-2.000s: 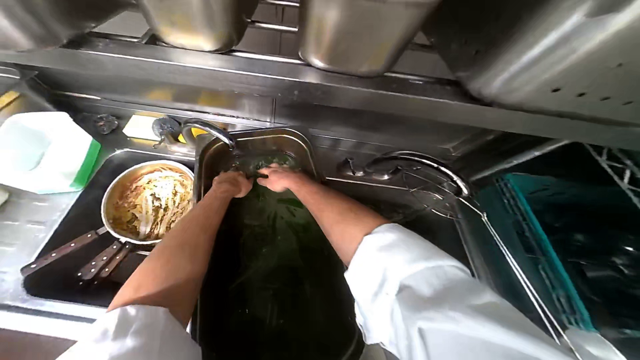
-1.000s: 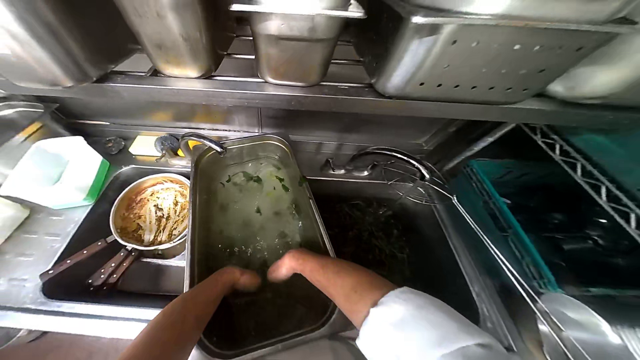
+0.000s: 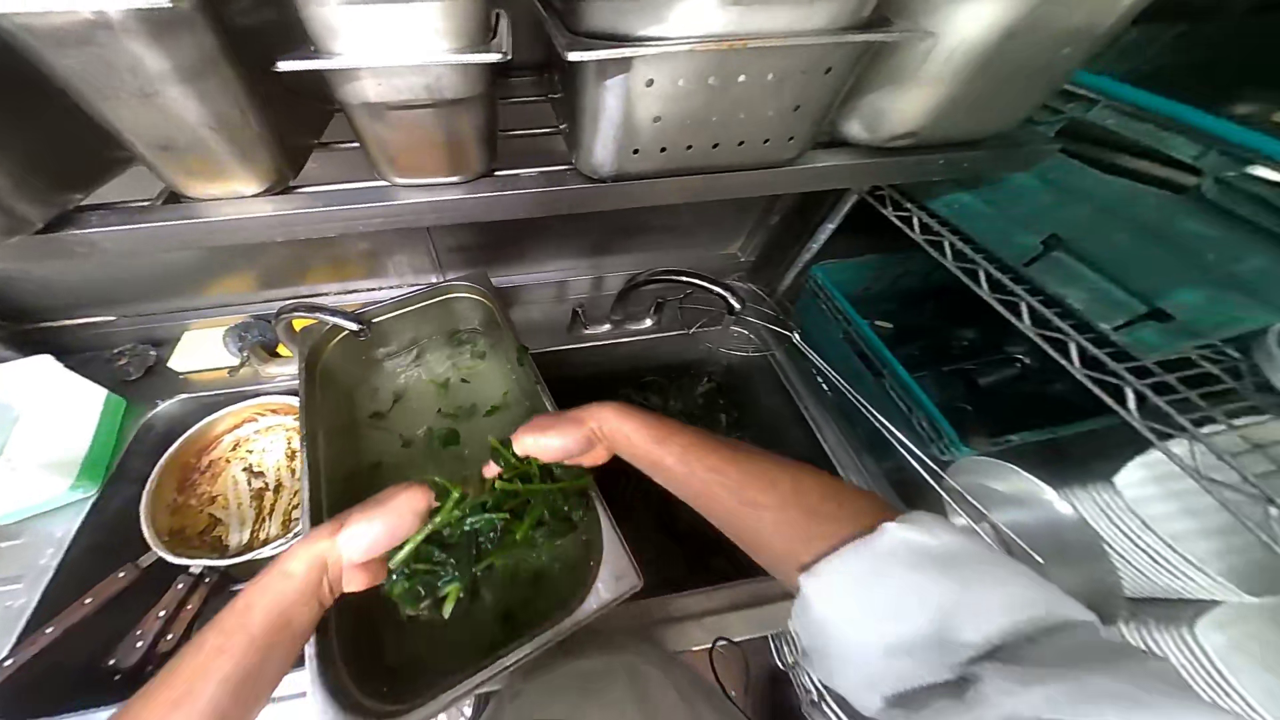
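Note:
Wet leafy greens with green stems are bunched between my two hands over a deep steel pan of cloudy water. My left hand grips the near left side of the bunch. On its upper right side, my right hand has its fingers closed on the stems. Loose leaves float in the water toward the far end of the pan. A curved steel faucet reaches over the pan's far left edge. More dark greens lie in the sink basin to the right, partly hidden by my right forearm.
A soiled saucepan and more wooden handles are in the left basin. Another faucet and long wire whisks stand right. Steel containers fill the shelf above. A teal crate and stacked plates are far right.
My hands, low in the pan a second ago, now hold a bunch of greens up at the water's surface. The pan sits more tilted in view.

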